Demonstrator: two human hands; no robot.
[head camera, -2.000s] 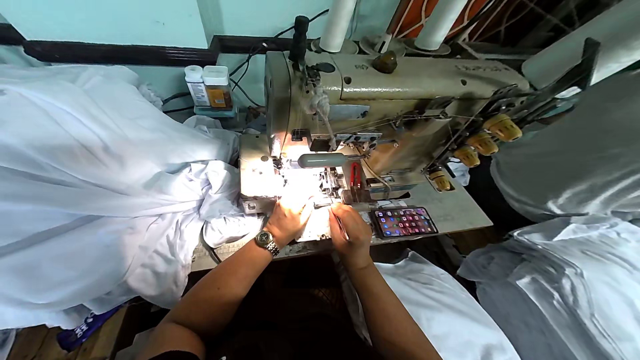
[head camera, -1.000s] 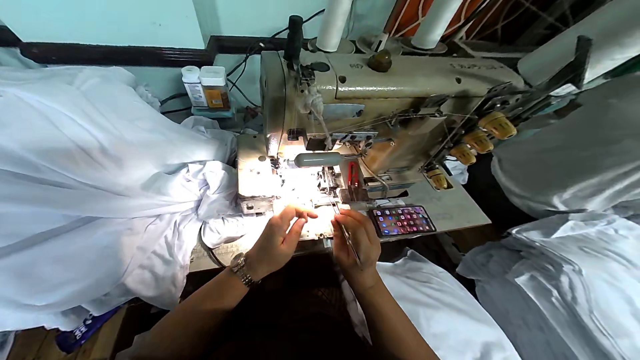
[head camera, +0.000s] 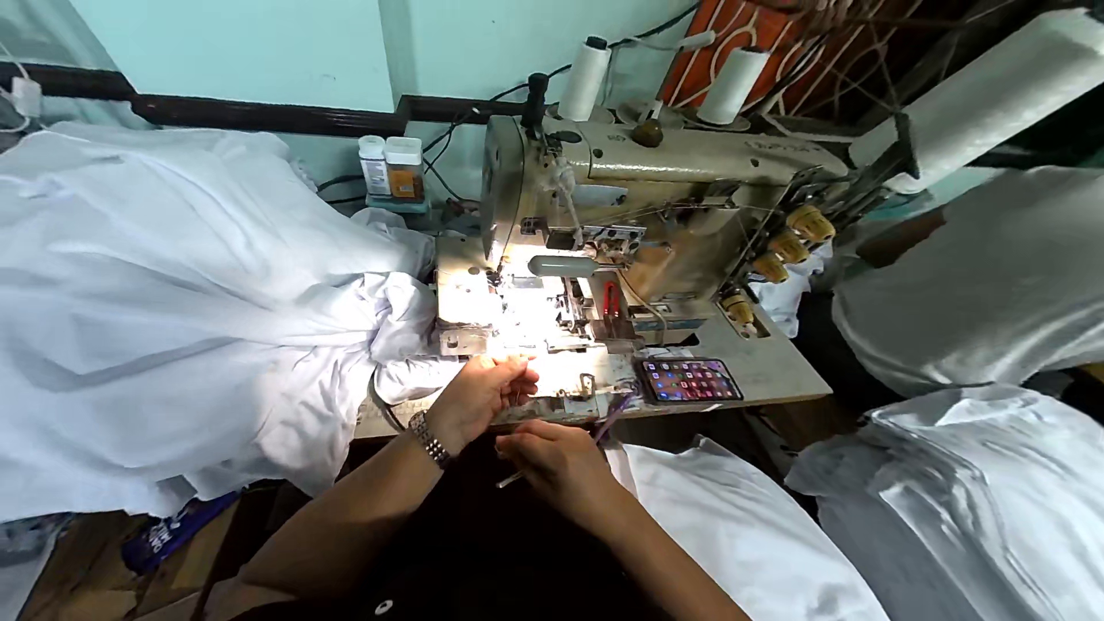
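An industrial sewing machine (head camera: 664, 181) stands on a worktable, its lamp glaring on the needle area, where details wash out. My left hand (head camera: 481, 398), with a metal-band watch, is at the front edge of the machine bed (head camera: 466, 297). Its thumb and fingertips are close together; whether thread lies between them I cannot tell. Lower and to its right, my right hand (head camera: 561, 470) is curled around a thin metal tool (head camera: 511, 479), whose end sticks out to the left. Red-handled snips or tweezers (head camera: 611, 300) lie on the machine, right of the needle area.
White fabric (head camera: 198, 319) is heaped at the left. A phone (head camera: 690, 380) lies on the table's right part. More white cloth (head camera: 733, 526) hangs below, beside a folded stack (head camera: 966, 492). Two small bottles (head camera: 390, 168) stand behind. A person (head camera: 983, 276) is at the right.
My right hand has moved from the front of the machine bed toward my body and left, keeping the thin tool. My left hand stays near the bed's front edge.
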